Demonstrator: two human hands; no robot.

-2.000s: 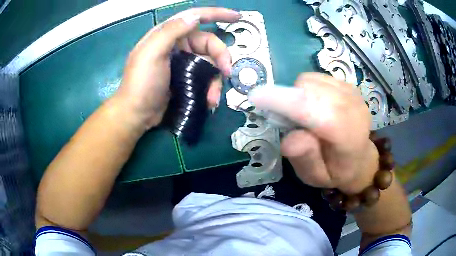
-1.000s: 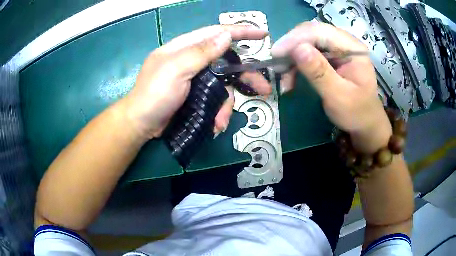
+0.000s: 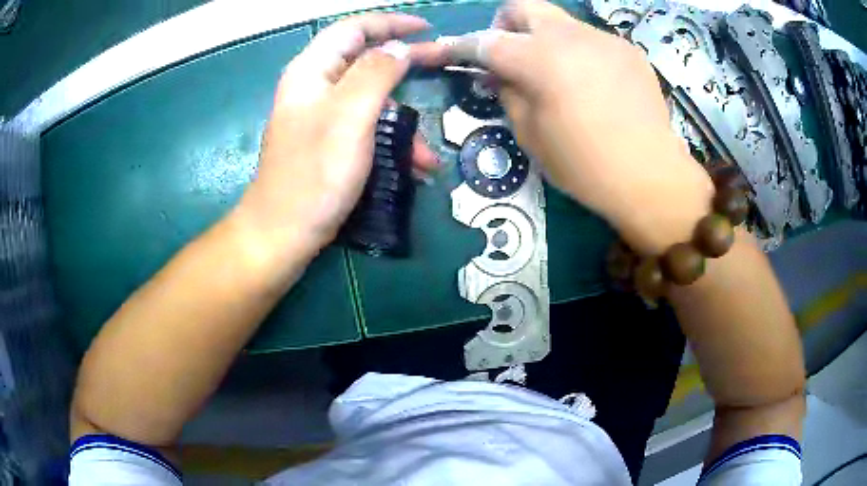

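A silver four-seat plate lies on the green bench mat, its lower end at the mat's front edge. A black perforated disc sits in its second seat from the top. Another black disc shows at the top seat, partly hidden by my right hand. The two lower seats show bare metal. My left hand holds a black ribbed stack of discs left of the plate. My right hand is over the plate's top end, fingers near my left fingertips; what its fingertips hold is hidden.
Overlapping silver plates lie at the right, some on edge. A pale rail curves along the bench's far side. Greyish ribbed stacked trays stand at the left edge. A brown bead bracelet is on my right wrist. Yellow floor marking shows at lower right.
Black discs now show in the two upper seats of the plate. My right hand has moved up and left to the plate's top end. The disc stack in my left hand stands more upright.
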